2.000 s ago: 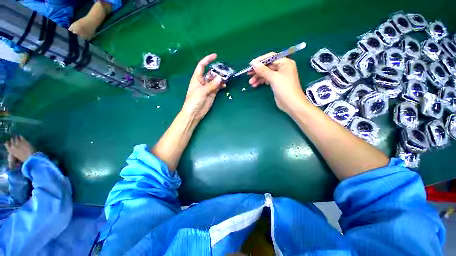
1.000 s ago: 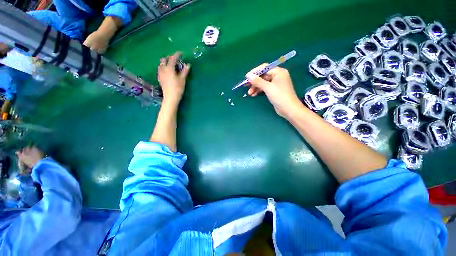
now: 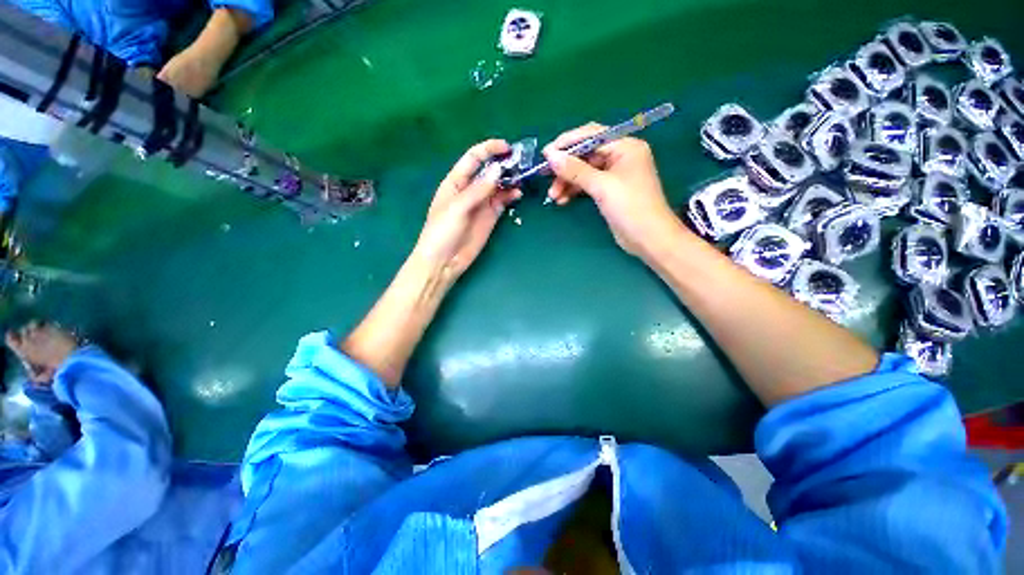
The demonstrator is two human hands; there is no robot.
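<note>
My left hand (image 3: 463,208) holds a small silver-and-black unit (image 3: 519,156) between finger and thumb, partly hidden by the fingers. My right hand (image 3: 615,185) holds silver tweezers (image 3: 621,128) like a pen, with the tips at the unit's near side; whether they touch it cannot be told. White crumb-sized bits (image 3: 517,216) lie on the green mat (image 3: 539,303) just below the hands. A single unit (image 3: 520,33) with a white rim and dark centre lies on the mat beyond the hands.
A heap of film-wrapped units (image 3: 848,233) covers the right side. A slanting grey post (image 3: 225,146) with black ties comes in from the upper left. Another person's hand (image 3: 193,70) is at the upper left, and another person's sleeve (image 3: 112,416) at the lower left. Crumpled clear film (image 3: 486,74) lies beyond my hands.
My left hand reached out left and came back to the tweezers with a unit. The lone unit beyond has moved right and away. My right hand moved little.
</note>
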